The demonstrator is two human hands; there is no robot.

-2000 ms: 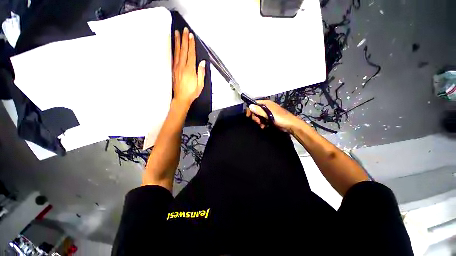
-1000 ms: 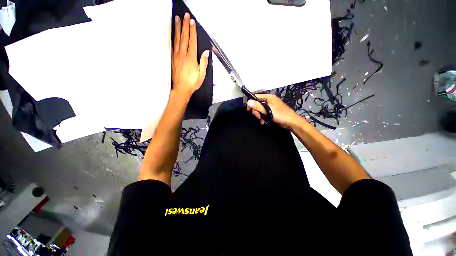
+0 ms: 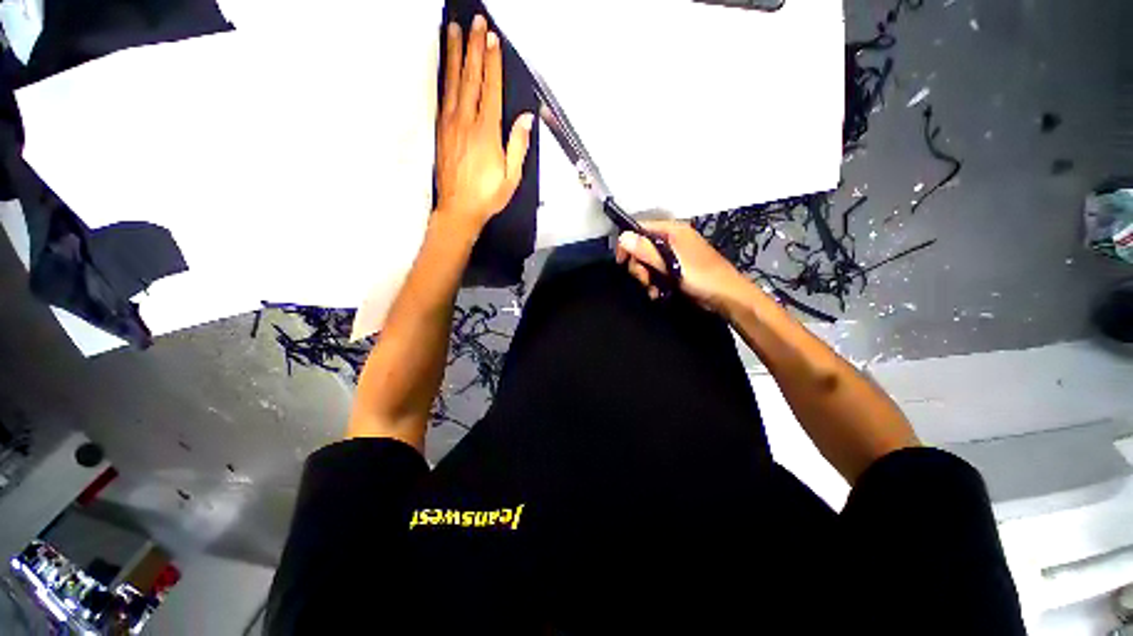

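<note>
My left hand lies flat, palm down, on a dark cloth panel. The large white paper pattern lies to the left of the hand, with a curved notch over dark cloth. My right hand holds the black handles of long silver fabric shears. The blades point up and left along the right edge of the dark panel; their tips are hard to see against the cloth. The panel's far end is cut off by the top of the picture.
More dark cloth lies at the upper left. The white tabletop extends right, with a dark-edged object at its far edge. Black trimmings litter the grey floor. A white surface is at the lower right.
The view has shifted, so the table and dark-edged object sit higher in the picture. The left hand stays flat on the panel and the right hand still holds the shears.
</note>
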